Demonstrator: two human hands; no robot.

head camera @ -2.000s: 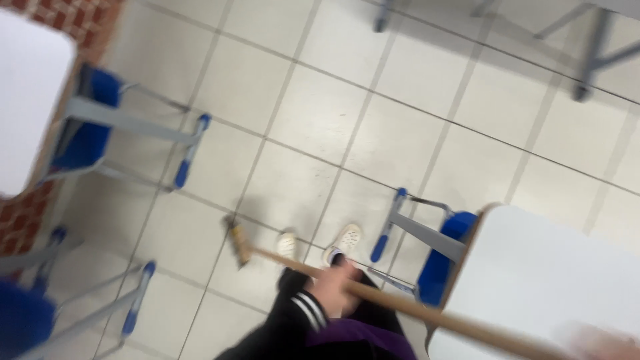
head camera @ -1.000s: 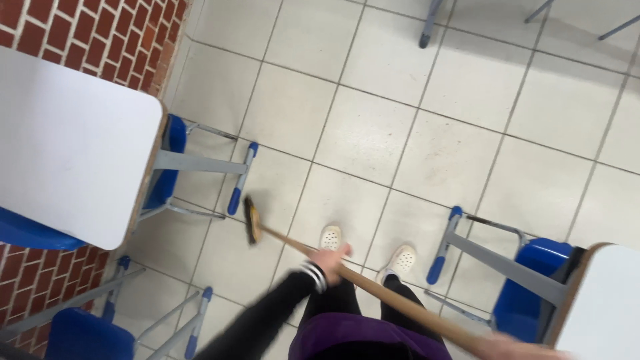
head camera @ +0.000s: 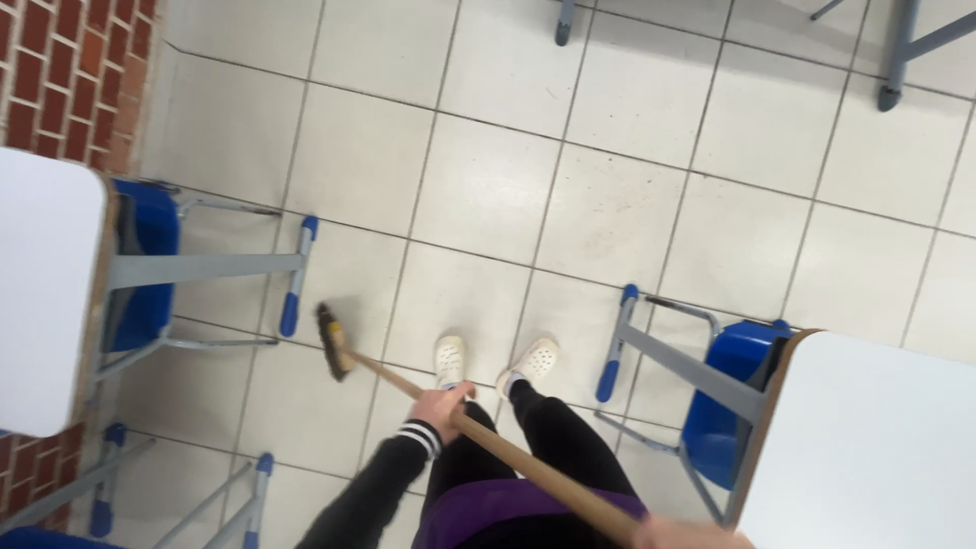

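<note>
A push broom with a long wooden handle (head camera: 526, 463) runs diagonally in front of my legs. Its dark-bristled head (head camera: 332, 341) rests on the tiled floor, left of my feet. My left hand (head camera: 442, 412) grips the handle partway down, just below my white clogs (head camera: 534, 362) in the view. Around the handle's upper end is my right hand (head camera: 686, 532), blurred and partly cut off by the bottom edge. Small dark specks of debris (head camera: 610, 162) lie on the pale tiles ahead.
At the left, a white desk (head camera: 46, 297) and blue chair (head camera: 149, 267) stand by a brick wall (head camera: 69, 76). Another white desk (head camera: 869, 450) with a blue chair (head camera: 728, 396) is at the right. Grey metal furniture legs (head camera: 900, 53) reach in at the top.
The broom head was beside my feet at the left in both earlier frames, with both hands on the handle. The view has shifted; the left desk now shows less than one second ago.
</note>
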